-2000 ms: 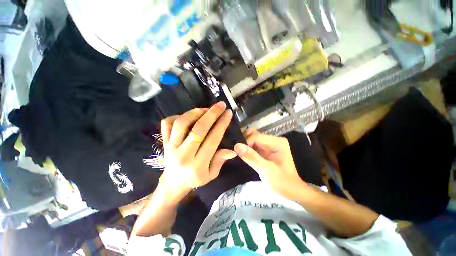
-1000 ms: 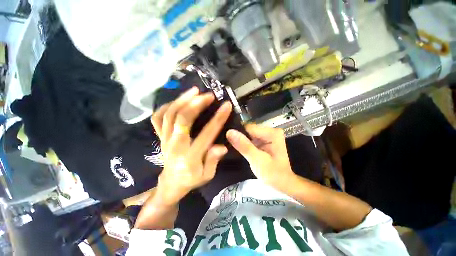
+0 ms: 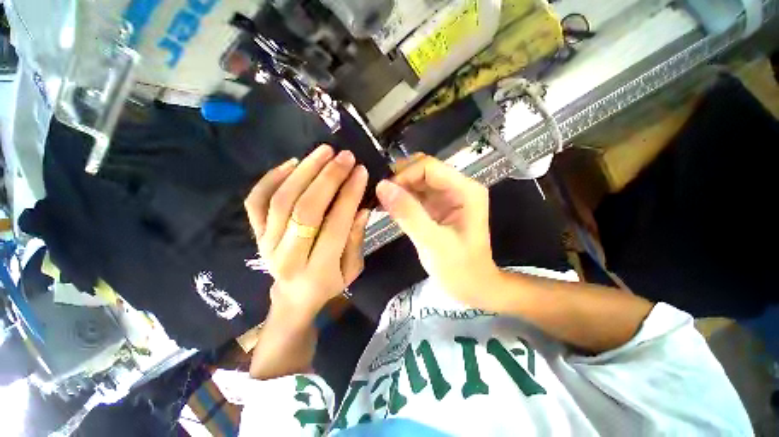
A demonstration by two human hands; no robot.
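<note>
A black knit garment (image 3: 171, 196) with a white curved logo lies in a heap left of my hands and runs under the shiny presser foot (image 3: 326, 109) of the overlock machine (image 3: 201, 34). My left hand (image 3: 312, 213), with a yellow ring, lies flat on the black cloth, its fingertips just below the foot. My right hand (image 3: 444, 213) pinches the cloth edge between thumb and forefinger, right of the left fingertips. The cloth under my left palm is hidden.
A ruler strip (image 3: 615, 109) runs along the table's front edge. A cord loop (image 3: 547, 128) hangs there. A yellow-labelled casing (image 3: 448, 38) is behind it. A black cut-piece pile (image 3: 696, 205) lies at the right. The clear eye guard (image 3: 101, 107) is at upper left.
The view has shifted, and the machine head and guard now appear further up and left. My left fingers have drawn closer together. My right hand still pinches the cloth edge.
</note>
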